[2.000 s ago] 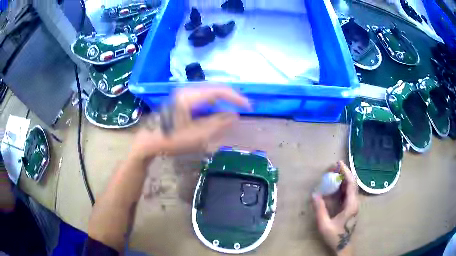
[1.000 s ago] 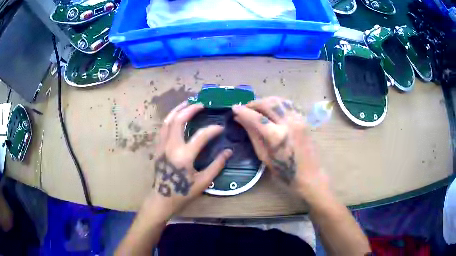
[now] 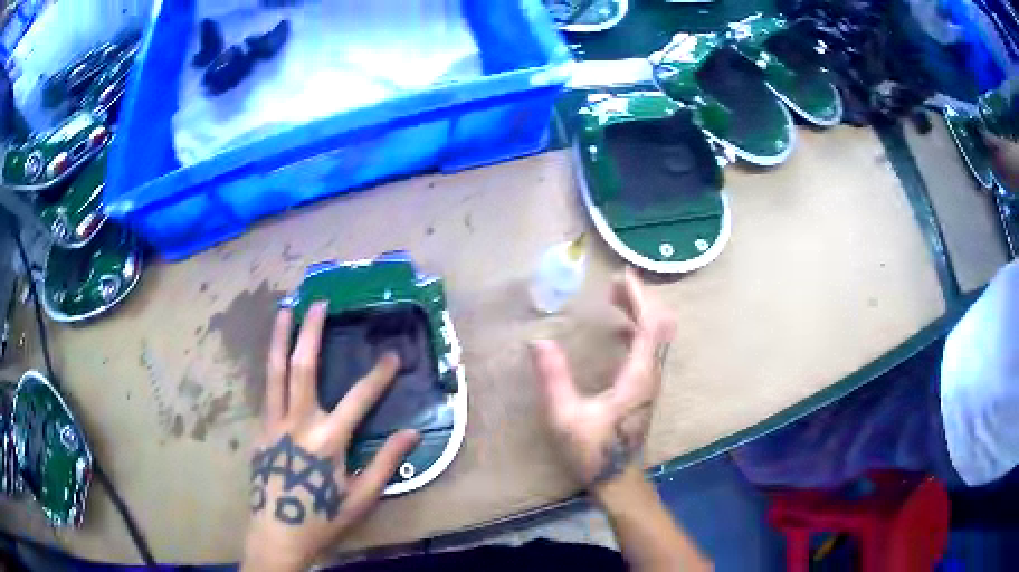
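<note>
A glossy green car body shell (image 3: 369, 286) with a pale rim lies on the bench, its dark recess facing up. My left hand (image 3: 324, 419) is on it, with fingers along its left edge, one fingertip in the recess and the thumb near the lower end. A small black fitting (image 3: 393, 333) shows in the recess by that fingertip, partly hard to tell from the dark floor. My right hand (image 3: 609, 402) is empty, fingers apart, just below a translucent white glue bottle (image 3: 556, 277) with a yellowish tip.
A blue parts tub (image 3: 335, 156) with black pieces on a white liner (image 3: 324, 89) stands at the back. Green shells are stacked at left; another shell (image 3: 659, 237) and several more lie at right. A black heap is far right. A red stool (image 3: 866, 516) and a person's white sleeve (image 3: 983, 369) show at right.
The view has swung right. My right hand has left the shell and moved beside the glue bottle. My left hand stays on the shell. The black fitting now shows in the recess.
</note>
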